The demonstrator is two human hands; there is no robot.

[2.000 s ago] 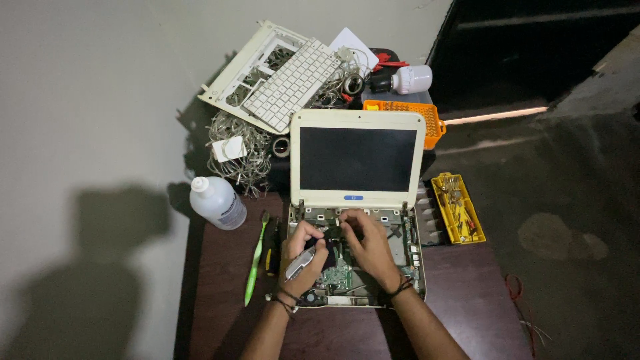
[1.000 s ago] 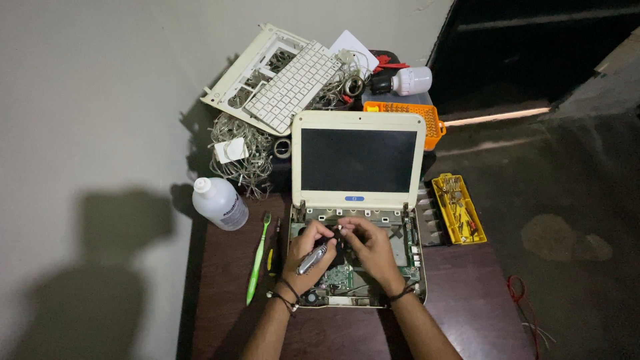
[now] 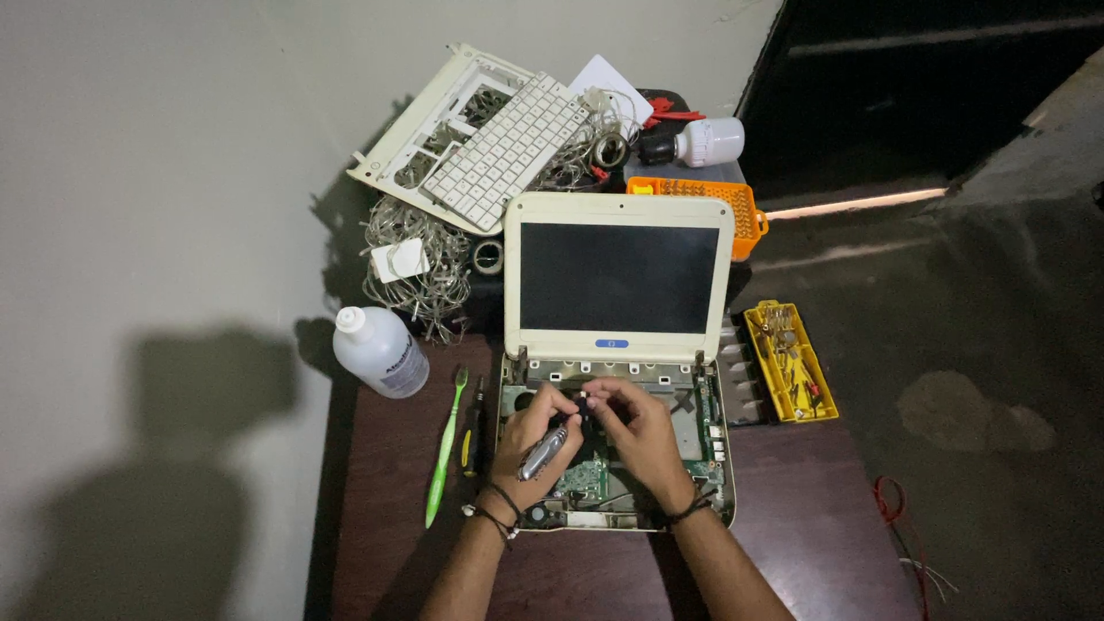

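An opened laptop with its keyboard cover off lies on the table, its dark screen (image 3: 618,278) upright and a green circuit board (image 3: 586,479) bared in the base. Above the base, my left hand (image 3: 536,440) has a grey metallic multi-tool or pocketknife (image 3: 543,453) tucked against the palm. Its fingertips pinch a small dark piece (image 3: 584,410) with a pale tip, perhaps a cable end. The fingertips of my right hand (image 3: 636,429) meet the same piece from the right. What the piece joins below is hidden.
Left of the laptop are a green toothbrush (image 3: 445,448), a screwdriver (image 3: 474,427) and an alcohol bottle (image 3: 381,352). Behind lie a loose keyboard (image 3: 507,151), tangled wires (image 3: 418,280) and an orange bit case (image 3: 746,216). A yellow tool case (image 3: 791,360) sits at right.
Both hands stay over the laptop base. The fingertips, farther apart two seconds ago, have come together around the small piece.
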